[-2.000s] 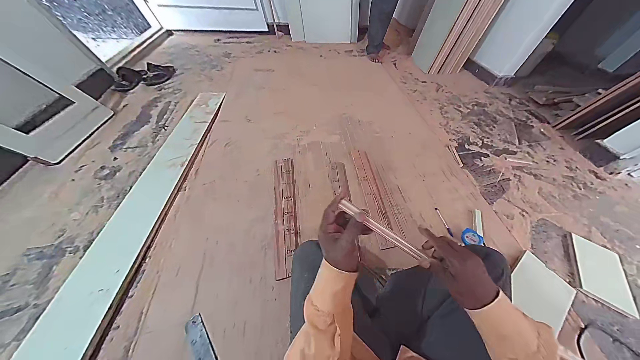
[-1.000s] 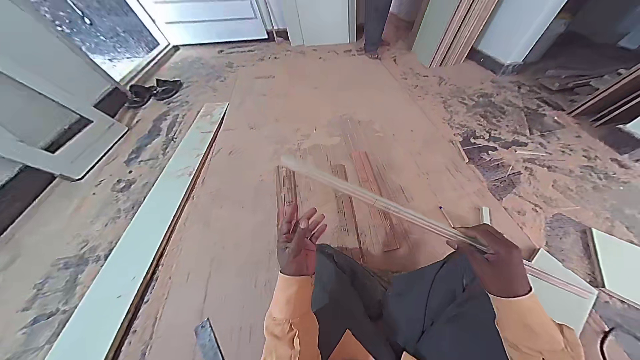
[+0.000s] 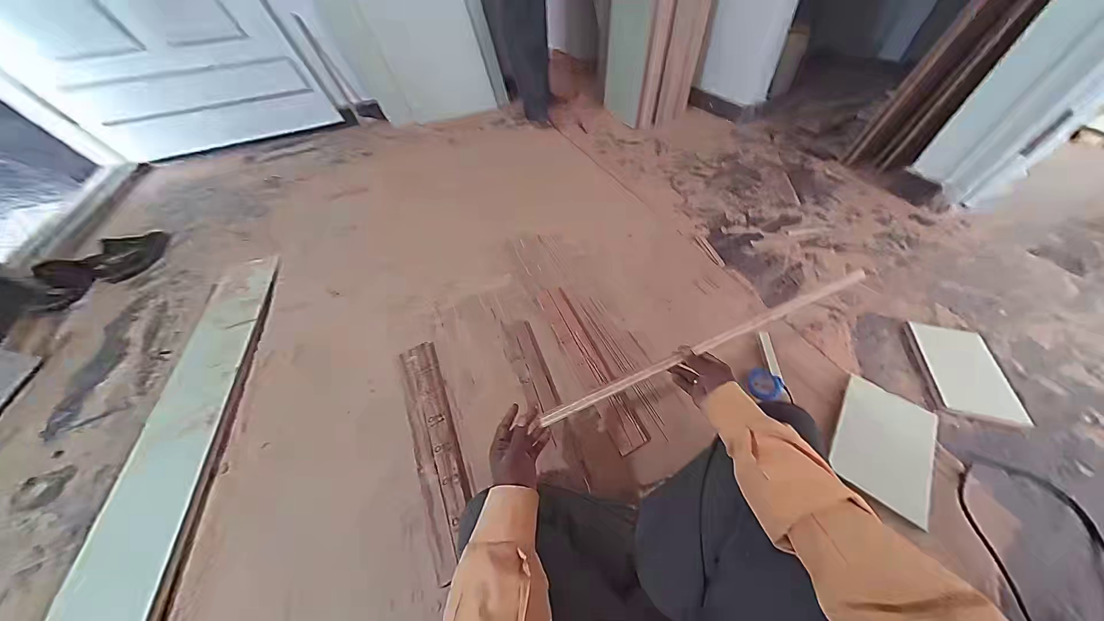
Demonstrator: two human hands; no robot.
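A long thin wooden strip (image 3: 759, 322) slants up to the right in front of my knees. My right hand (image 3: 703, 376) grips it near its middle. At its lower left end is my left hand (image 3: 516, 448), fingers spread and near or touching the tip; whether they press on it I cannot tell. Beyond and below the strip, a reddish-brown wooden moulding (image 3: 595, 345) lies on the dusty floor, with a shorter brown piece (image 3: 536, 366) beside it. Farther left lies a wider brown wooden piece (image 3: 438, 448) with marks along its face.
A long pale board (image 3: 185, 431) lies at left, dark shoes (image 3: 103, 263) beyond it. By my right knee are a blue tape measure (image 3: 765, 385) and a narrow pale piece (image 3: 769, 349). Pale panels (image 3: 888, 448) and a black cable (image 3: 992, 539) lie at right. A person's leg (image 3: 526, 60) stands behind.
The strip has swung round: its far end pointed up to the left and now points up to the right. My left hand, apart from it one second ago, is now at its near end.
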